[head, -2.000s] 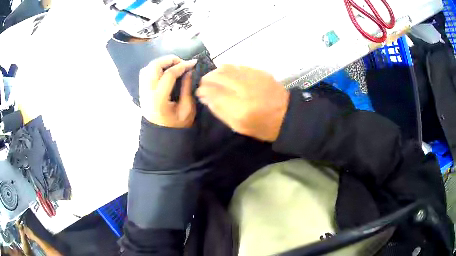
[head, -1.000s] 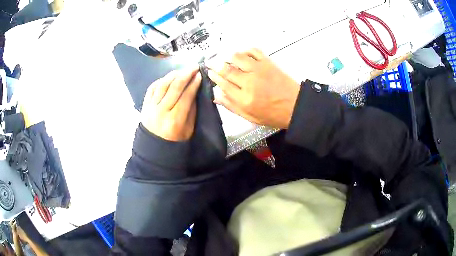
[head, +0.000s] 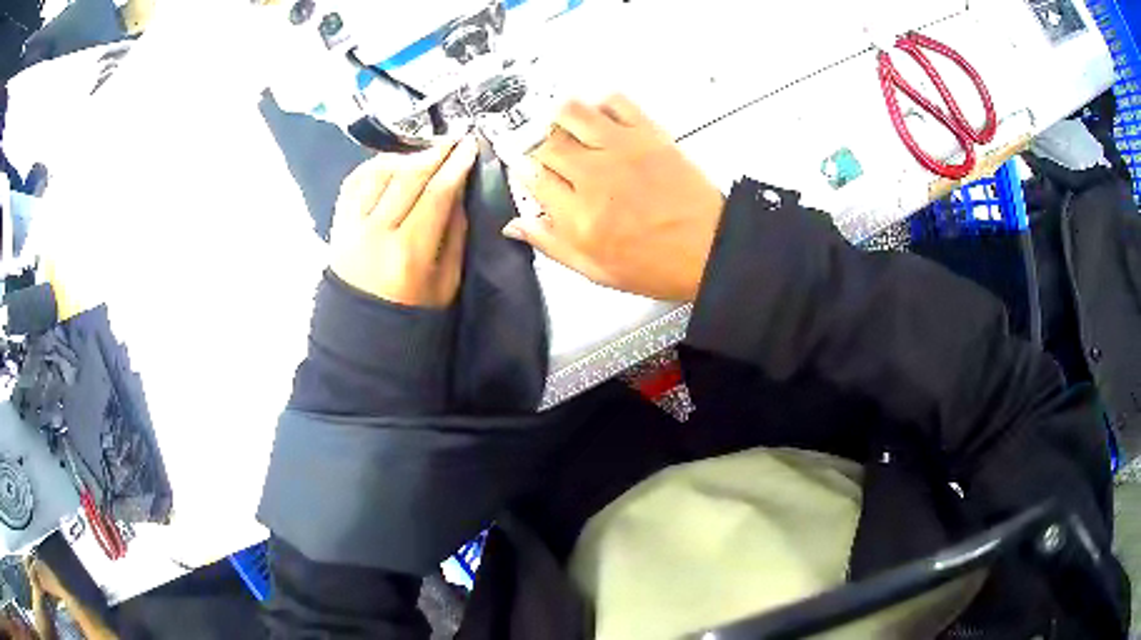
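Observation:
A dark cloth panel (head: 501, 294) runs from the needle area of the sewing machine (head: 494, 94) down towards me, with more dark cloth left of my left hand. My left hand (head: 403, 225) pinches the cloth's edge, fingertips close to the presser foot. My right hand (head: 613, 200) lies at the cloth's right side, its fingers near the foot and its thumb bent towards the cloth. Whether the right fingers grip the edge is hard to tell. The needle itself is too small to make out.
Red-handled scissors (head: 936, 106) and a teal piece (head: 841, 166) lie on the table to the right. A ruled strip (head: 619, 354) runs along the front edge. Crumpled dark cloth (head: 106, 413) and red handles (head: 103, 525) are at far left. Blue baskets (head: 982, 206) stand beside the table.
Both hands have moved up and left with the cloth, from above my lap to the machine's foot. The cloth now lies stretched towards the needle area. The camera view has shifted slightly.

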